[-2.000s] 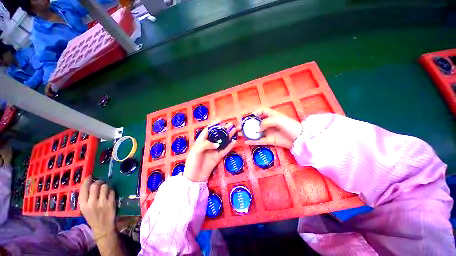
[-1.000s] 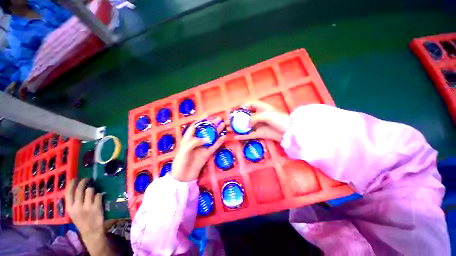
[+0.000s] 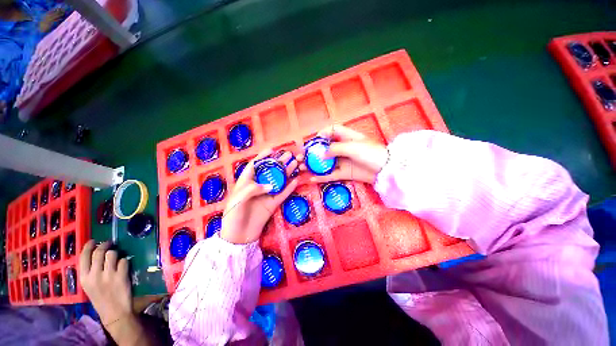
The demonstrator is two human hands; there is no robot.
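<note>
A red-orange foam tray (image 3: 358,246) lies in front of me, its square pockets partly filled with blue-lit round watch heads. My left hand (image 3: 246,206) holds a watch head (image 3: 270,176) by its rim, its face glowing blue with pale marks. My right hand (image 3: 351,157) holds a second watch head (image 3: 319,156), lit blue with a whitish patch. Both are held above the middle of the tray, close together. The undersides of both watch heads and some pockets under my hands are hidden.
A neighbour's red tray (image 3: 82,230) with dark watches is at left, beside a person's hand (image 3: 108,280). A yellow-white ring (image 3: 130,199) lies near a metal post (image 3: 61,162). Another red tray (image 3: 586,84) is at the right edge. Stacked pinkish trays (image 3: 64,57) are upper left.
The watch face in my left hand has gone from dark to blue, and the one in my right hand from white to blue. The scene has shifted left and slightly up in view.
</note>
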